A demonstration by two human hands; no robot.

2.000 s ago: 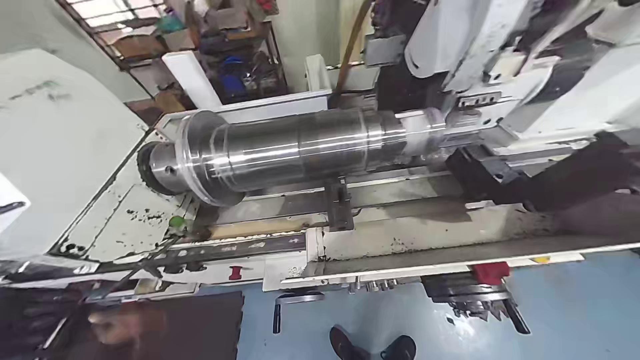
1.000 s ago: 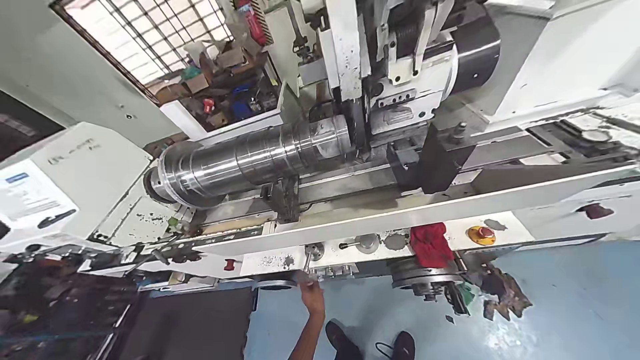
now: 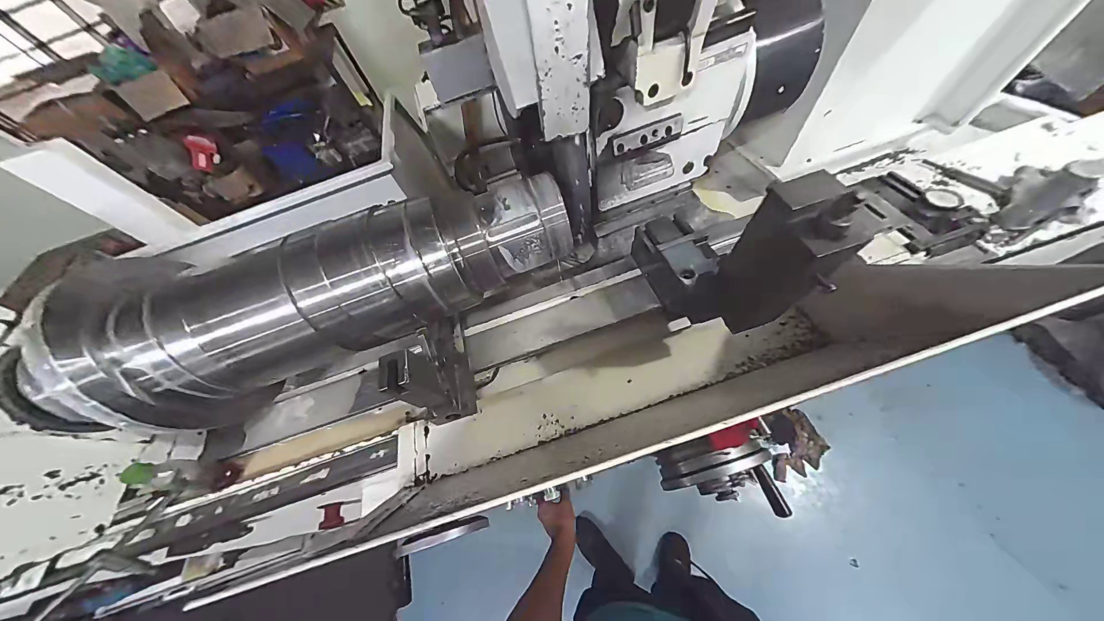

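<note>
My left hand (image 3: 556, 516) reaches up from the bottom edge to small metal fittings (image 3: 550, 495) under the front rim of a grinding machine; its fingers are partly hidden there, so its grip is unclear. My right hand is out of view. Above the rim lies a large, shiny stepped steel cylinder (image 3: 345, 280), mounted lengthwise with its left end at a round fixture. Its right end sits beside a white-and-dark upright machine part (image 3: 565, 69). A dark steel support bracket (image 3: 444, 371) stands at the cylinder's front side.
The machine's long front rim (image 3: 742, 418) crosses the view. Below it are a handwheel (image 3: 716, 466) with a dark handle, a red cloth (image 3: 733, 434) and another wheel's edge (image 3: 444, 535). A black block (image 3: 785, 250) stands on the bed at right. My feet (image 3: 634, 548) are on the blue floor (image 3: 914, 517).
The view has shifted strongly. My left hand came to the fittings under the front rim between the first and second frames and is still there.
</note>
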